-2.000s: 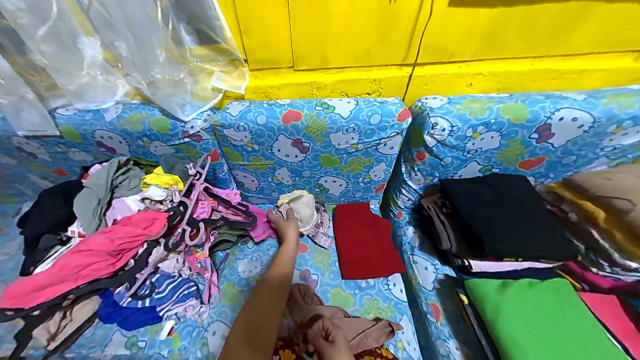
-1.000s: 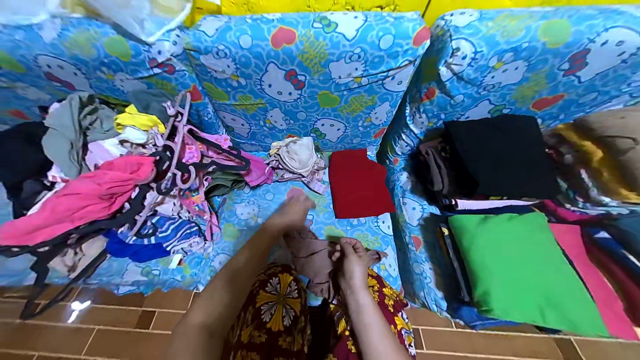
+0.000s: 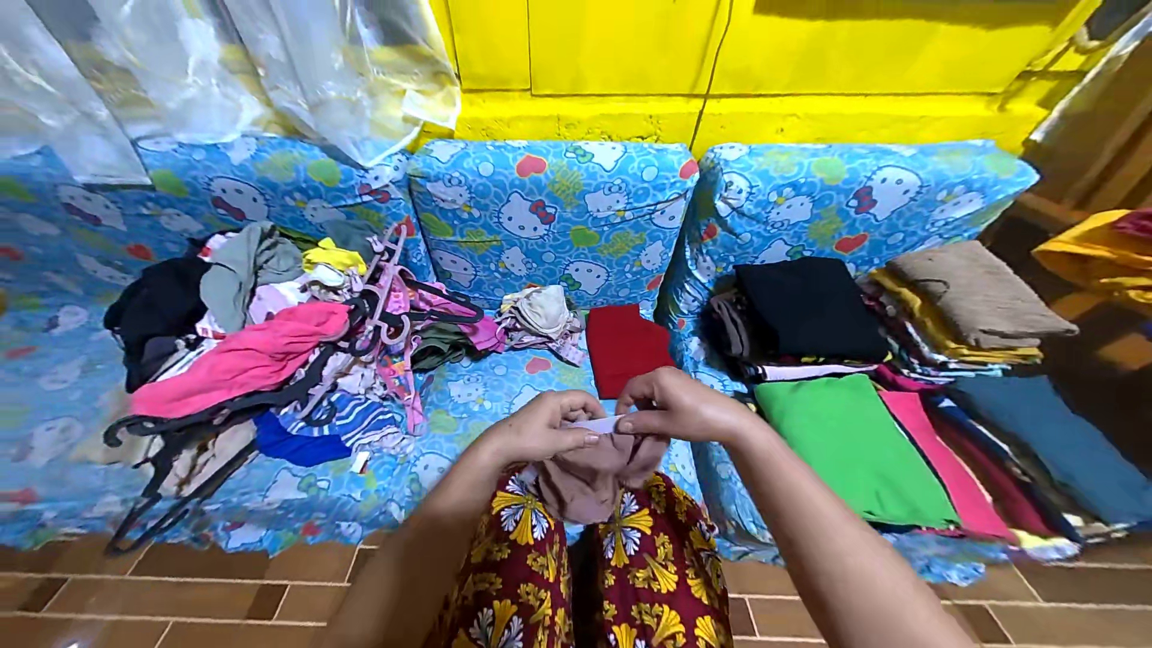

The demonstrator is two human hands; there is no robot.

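A mauve-brown cloth garment (image 3: 589, 481) with a whitish band at its top edge hangs between my hands, above my patterned lap. My left hand (image 3: 544, 427) pinches the left end of that band, and my right hand (image 3: 679, 407) grips its right end close by. Just beyond my hands a folded red cloth (image 3: 625, 346) lies on the sofa seat. Left of it sits a small heap with a cream bra (image 3: 543, 310).
At left, loose clothes (image 3: 243, 360) lie mixed with black plastic hangers (image 3: 171, 481). To the right stand folded stacks topped by black (image 3: 805, 306), green (image 3: 855, 450), tan (image 3: 981, 292) and blue-grey (image 3: 1057, 445) cloth. A sheer curtain (image 3: 270, 72) hangs at upper left.
My left hand was at the cream bra two seconds ago; it has come back toward my lap and now holds the mauve-brown garment with my right hand. The garment has been raised and its whitish band shows.
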